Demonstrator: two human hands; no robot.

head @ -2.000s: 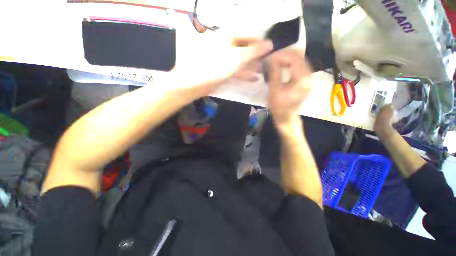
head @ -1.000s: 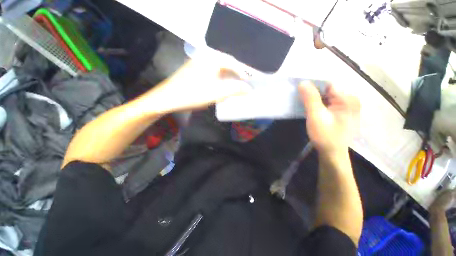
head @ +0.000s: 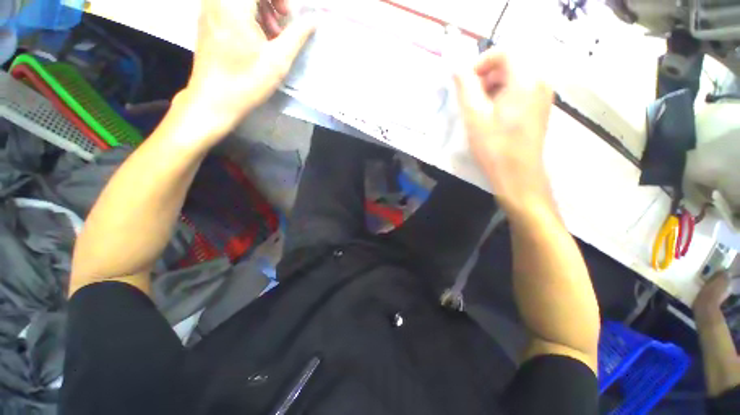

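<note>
The clear template (head: 341, 124) lies at the near edge of the white table, with thin pink lines on it and dark handwritten marks. A pale, whitish piece (head: 373, 73) seems to lie flat over it, hardly distinct in the glare. No dark panel shows there. My left hand (head: 243, 61) is at its left end, partly cut off by the top edge, thumb and fingers apart. My right hand (head: 507, 121) is at its right end, thumb and fingers bent. Whether either hand pinches the piece is not clear.
Dark fabric (head: 670, 138) hangs by the machine at right. Scissors with yellow and red handles (head: 667, 241) lie at the table's front right edge. Another person's hand (head: 712, 296) is at far right. A blue basket (head: 641, 365) stands below. Grey fabric (head: 40, 267) and crates (head: 77, 101) are at left.
The pale piece, held in both hands before the table edge, is now over the template, and the dark panel there no longer shows. My hands have moved forward and farther apart.
</note>
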